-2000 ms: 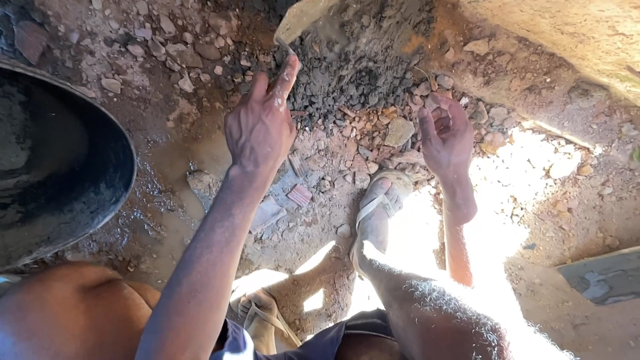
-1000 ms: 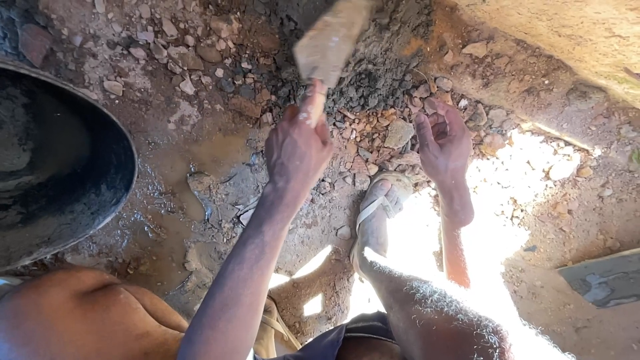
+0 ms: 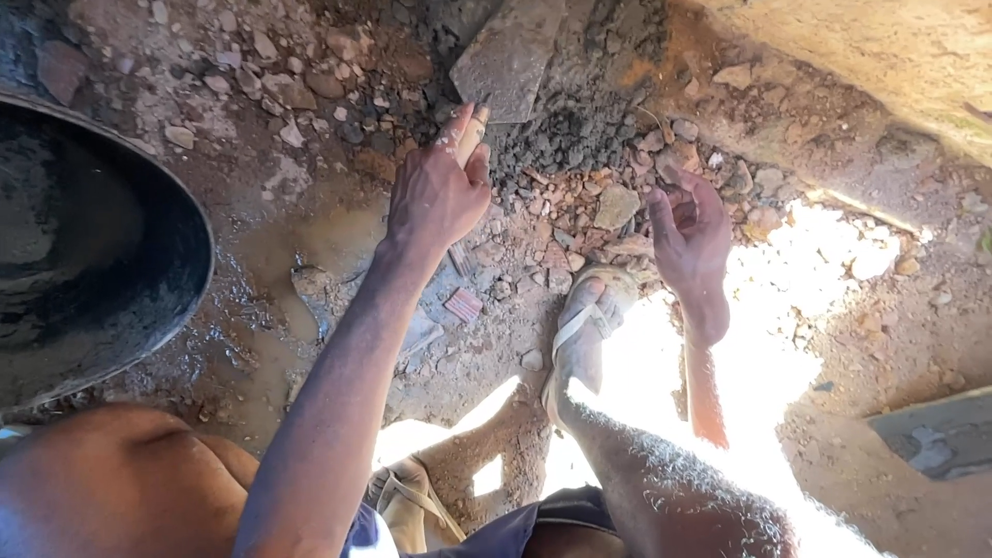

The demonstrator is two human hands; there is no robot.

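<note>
My left hand [image 3: 443, 182] grips the wooden handle of a mason's trowel [image 3: 508, 66], one finger stretched along the handle. The trowel's flat metal blade, coated with grey residue, lies over a patch of wet grey mortar [image 3: 577, 128] at the top centre. My right hand [image 3: 692, 232] hangs above the rubble to the right of the mortar, fingers loosely curled and apart, with nothing seen in it. Below and between the hands, a flat pale stone [image 3: 617, 206] lies among broken bits.
A large black tub [image 3: 198, 232] stands at the left beside muddy water. A rough earthen-coloured surface [image 3: 876, 54] edges the upper right. My sandalled foot [image 3: 593, 310] rests on the rubble. A flat board [image 3: 942, 434] with grey residue lies at the lower right.
The trowel, largely out of view two seconds ago, came further into view at the top centre, and its blade now lies lower over the mortar. My right hand has hardly moved.
</note>
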